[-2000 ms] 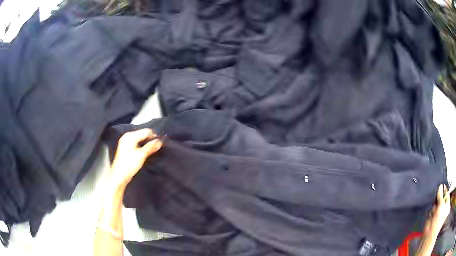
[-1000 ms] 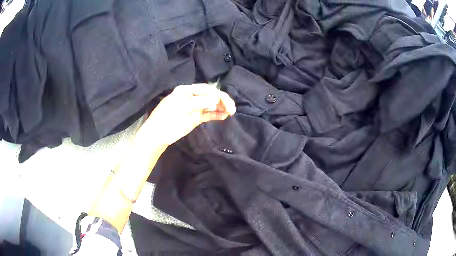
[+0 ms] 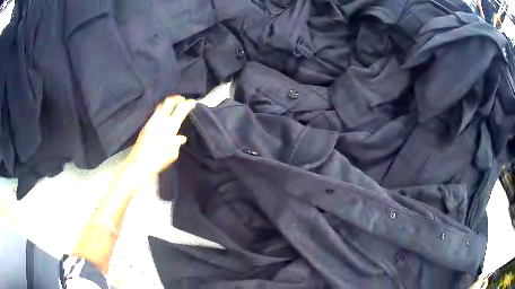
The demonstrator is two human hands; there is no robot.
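Observation:
A dark garment (image 3: 361,209) lies spread in front of me, its long placket with several small round buttons running from the collar area down to the lower right. My left hand (image 3: 164,132) is at the upper left corner of this garment, fingertips closed on the cloth edge at the collar. The fingertips are overexposed and partly blurred. A sleeve end with a button (image 3: 293,93) lies just above the garment. My right hand is not clearly in view; only a small skin-toned bit shows at the lower right edge.
A heap of dark garments (image 3: 372,84) covers the far side and right. Another dark garment with a pocket flap (image 3: 107,73) lies at the upper left. The white table top (image 3: 141,226) shows at the left. A blue-grey surface (image 3: 12,248) is at the lower left edge.
My left hand has moved left and slightly down from above the collar and now holds the garment's corner. My right hand, at the placket's far end two seconds ago, has left clear view.

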